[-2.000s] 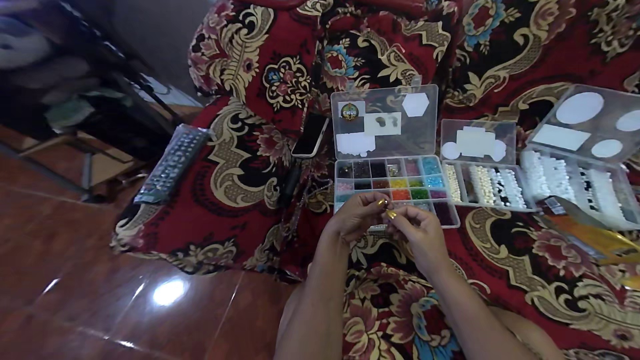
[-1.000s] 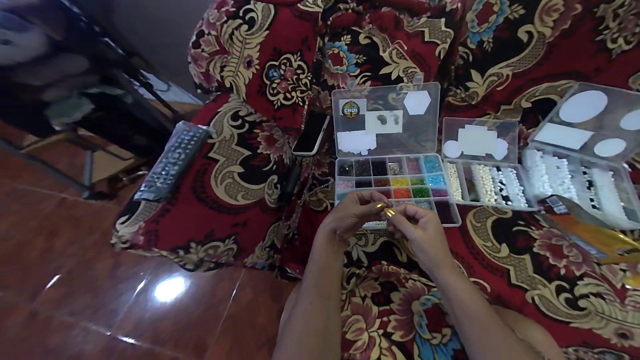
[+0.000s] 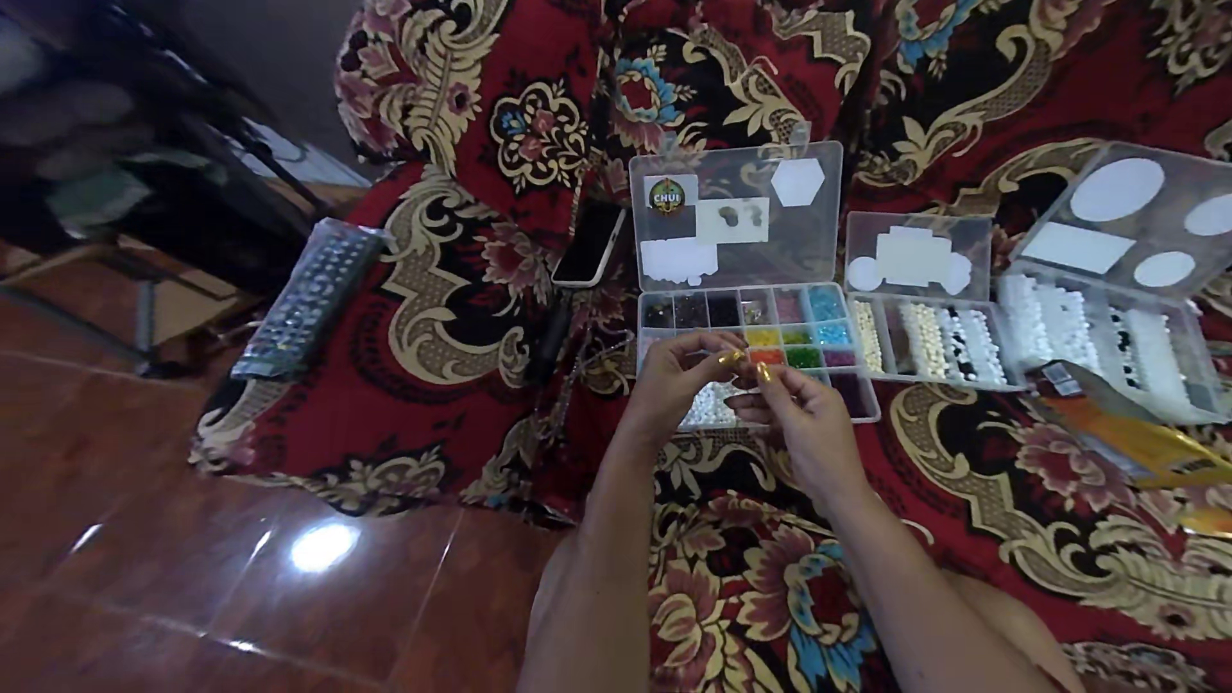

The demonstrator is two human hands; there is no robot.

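My left hand point(image 3: 685, 377) and my right hand point(image 3: 794, 399) meet over the front of an open clear plastic bead organizer point(image 3: 876, 409). On each, thumb and index finger are pinched close together, with gold-coloured nails. Whatever lies between the fingertips is too small to make out. Around the hands, compartments hold white beads point(image 3: 710, 404), orange beads point(image 3: 767, 357), green beads point(image 3: 803, 358), yellow beads point(image 3: 763, 338) and turquoise beads point(image 3: 826, 304). The organizer's raised lid point(image 3: 794, 252) bears paper pieces and a round sticker.
Right of the organizer stand a smaller open bead box point(image 3: 999, 383) and a larger one point(image 3: 1184, 337), with an orange packet point(image 3: 1136, 443) before them. A smartphone point(image 3: 589, 244) and a plastic-wrapped pack point(image 3: 313, 296) lie to the left on the floral fabric, above a tiled floor point(image 3: 241, 568).
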